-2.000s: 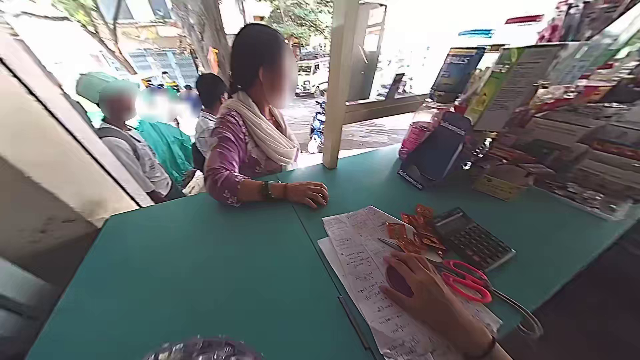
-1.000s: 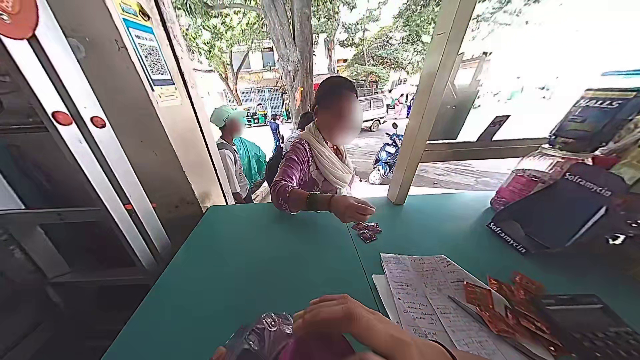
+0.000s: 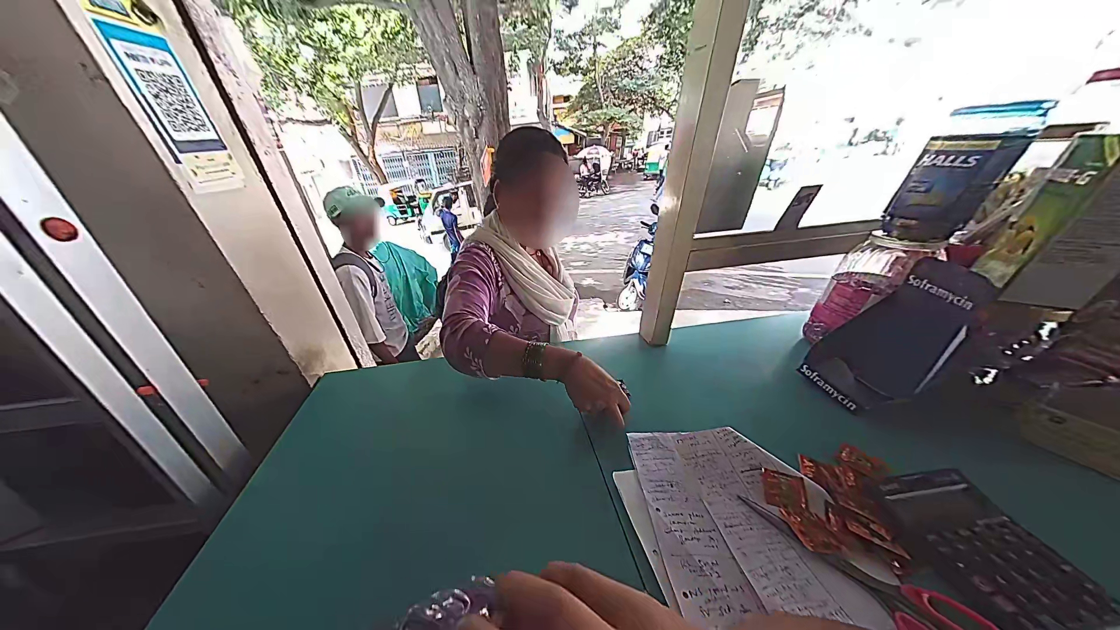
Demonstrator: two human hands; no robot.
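Observation:
My right hand (image 3: 582, 599) is at the bottom edge of the view, its fingers beside a shiny clear plastic thing (image 3: 451, 604); whether it grips it is hidden. My left hand is out of view. To the right of my right hand lie handwritten sheets (image 3: 700, 516), with orange-red sachets (image 3: 831, 499) partly over them. Red-handled scissors (image 3: 932, 608) lie with their blades on the paper, beside a black calculator (image 3: 989, 542). Across the counter, a person (image 3: 516, 280) in a purple top and white scarf rests a hand (image 3: 599, 389) on the surface just beyond the sheets.
The green counter (image 3: 420, 490) runs up to a cream window post (image 3: 691, 175). At the right stand a dark display box (image 3: 901, 337), a jar with pink contents (image 3: 862, 284) and other packaged goods. Another person in a green cap (image 3: 354, 206) stands outside, at left.
My right hand has left the sheets and scissors for the clear plastic thing at the near edge. The other person's hand has come closer to the sheets. The view has swung to the right.

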